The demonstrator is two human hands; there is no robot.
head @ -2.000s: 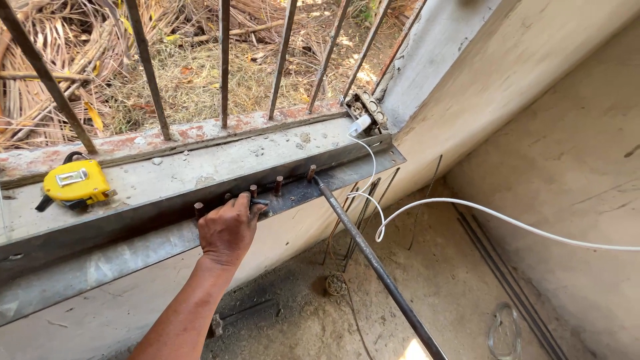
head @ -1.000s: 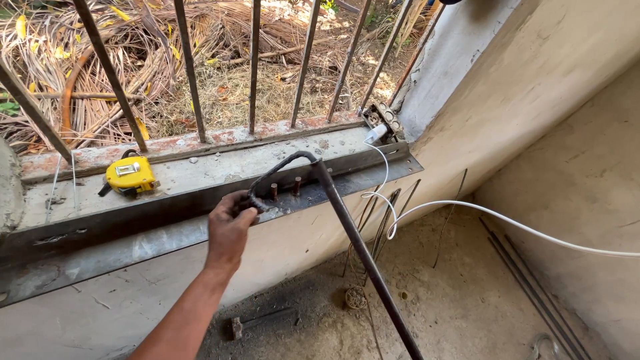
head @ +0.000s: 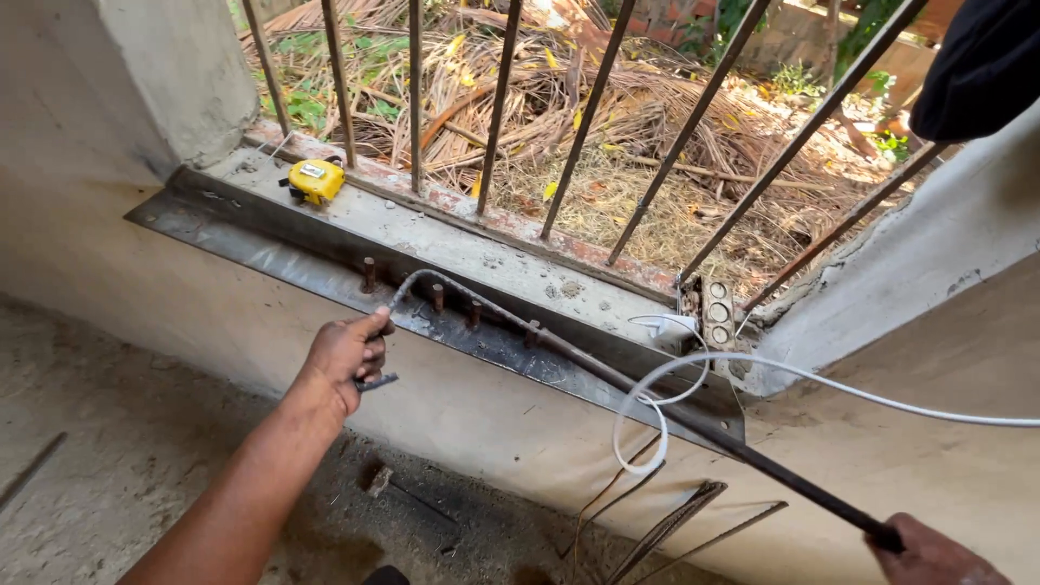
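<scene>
My left hand (head: 351,357) is closed around the bent end of a steel rebar (head: 459,286); a short piece sticks out below the fingers. The rebar curves among upright steel pegs (head: 439,298) on an angle iron (head: 284,260) lying along the window sill. Its other part runs into a long steel pipe (head: 756,459), which slants down to the right across the angle iron. At the lower right, my right hand (head: 934,554) grips the pipe's far end, partly cut off by the frame. Part of the rebar is hidden in my left fist.
A yellow tape measure (head: 315,180) rests on the concrete sill (head: 487,260) before upright window bars (head: 496,106). A white cable (head: 861,402) loops over the pipe near an electrical box (head: 717,313). Bent rebars (head: 674,520) lean below the sill. Something dark (head: 979,73) hangs at the upper right.
The pipe has swung to lie closer along the angle iron, and the rebar's bend shows clearly. My right hand has come into view. The view has shifted.
</scene>
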